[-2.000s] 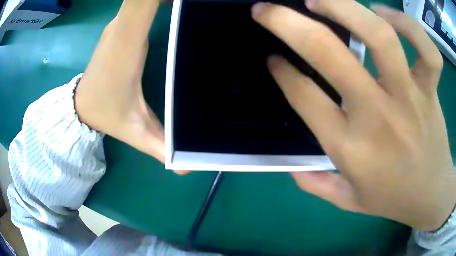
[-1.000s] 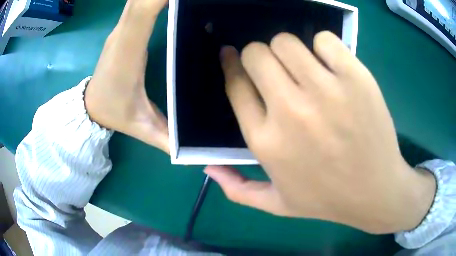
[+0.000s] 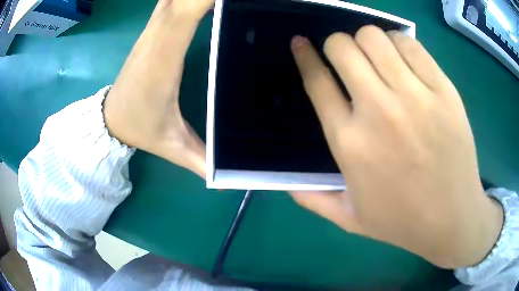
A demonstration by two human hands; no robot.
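An open box [image 3: 256, 113] with a white rim and a deep black interior is in front of me, its top edge cut off by the frame. My left hand [image 3: 156, 85] holds the box along its left side, fingertips hidden. My right hand [image 3: 392, 136] lies over the right part of the box, index finger extended over the black inside, thumb below the lower rim. Its fingers are apart, and whether they touch the inside is unclear. No round disc shows in the box.
A blue and white retail box [image 3: 48, 20] stands at the upper left. The white scale [image 3: 484, 25] is cut off at the upper right. A black cord [image 3: 232, 233] runs across the green bench top [image 3: 165, 210] below the box.
My right hand moved left over the box, then back slightly right, its index finger now straighter. The box and my left hand have shifted slightly right.
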